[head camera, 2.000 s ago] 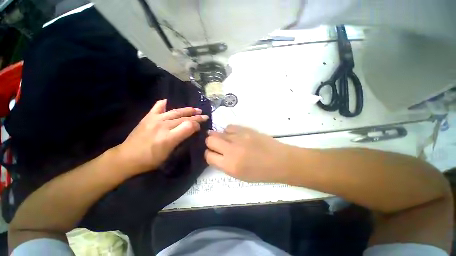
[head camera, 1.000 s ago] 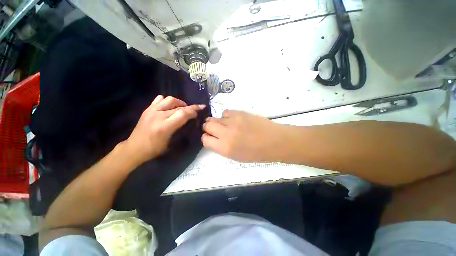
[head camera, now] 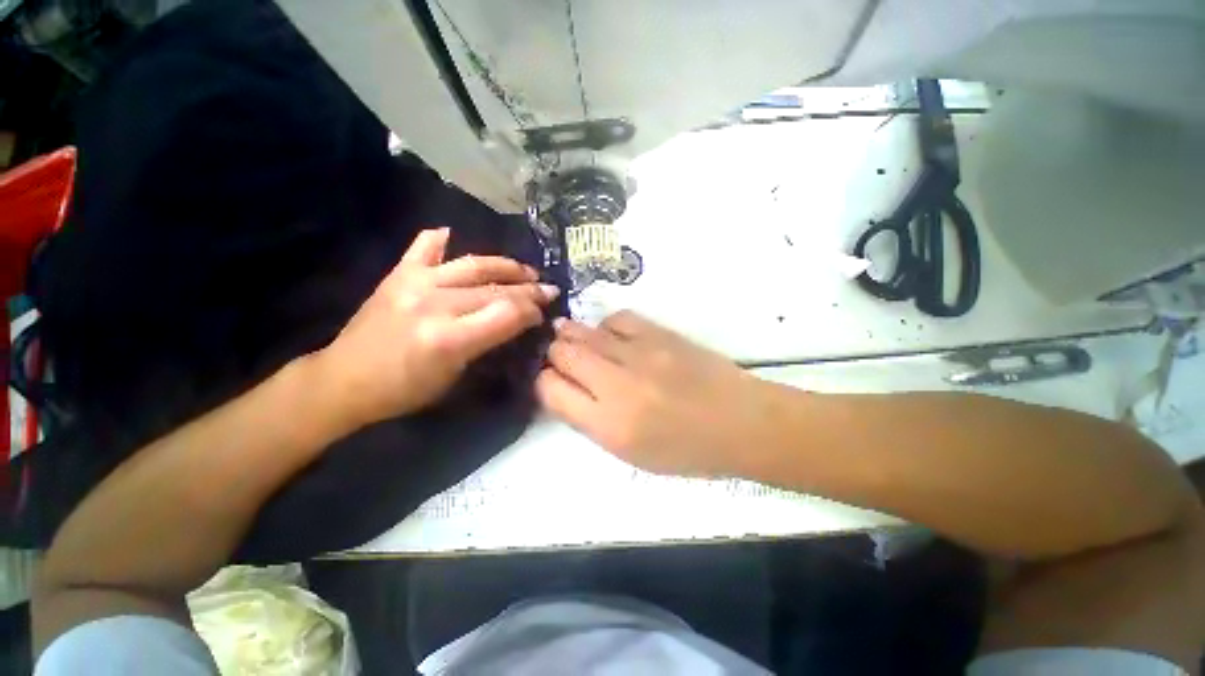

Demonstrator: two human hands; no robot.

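Note:
A large black garment piece (head camera: 251, 251) covers the left of the white machine table. Its right edge runs under the needle area of the white sewing machine (head camera: 714, 53). My left hand (head camera: 430, 324) lies on the cloth with its fingertips at this edge, just in front of the needle. My right hand (head camera: 648, 390) holds the edge between thumb and fingers, close to my left fingertips. A pale ribbed knob (head camera: 592, 243) is by the needle, with a round metal disc (head camera: 622, 266) to its right. The needle tip cannot be made out.
Black-handled shears (head camera: 925, 251) lie on the machine bed at right, with metal thread snips (head camera: 1018, 365) nearer the table edge. A red crate (head camera: 33, 211) stands at far left. A cream-yellow bundle (head camera: 271, 623) is below the table. A printed scale (head camera: 661, 495) runs along the front.
The view has tilted down and back up. Both hands stay at the cloth edge near the needle, and my right fingertips are slightly closer to my left ones.

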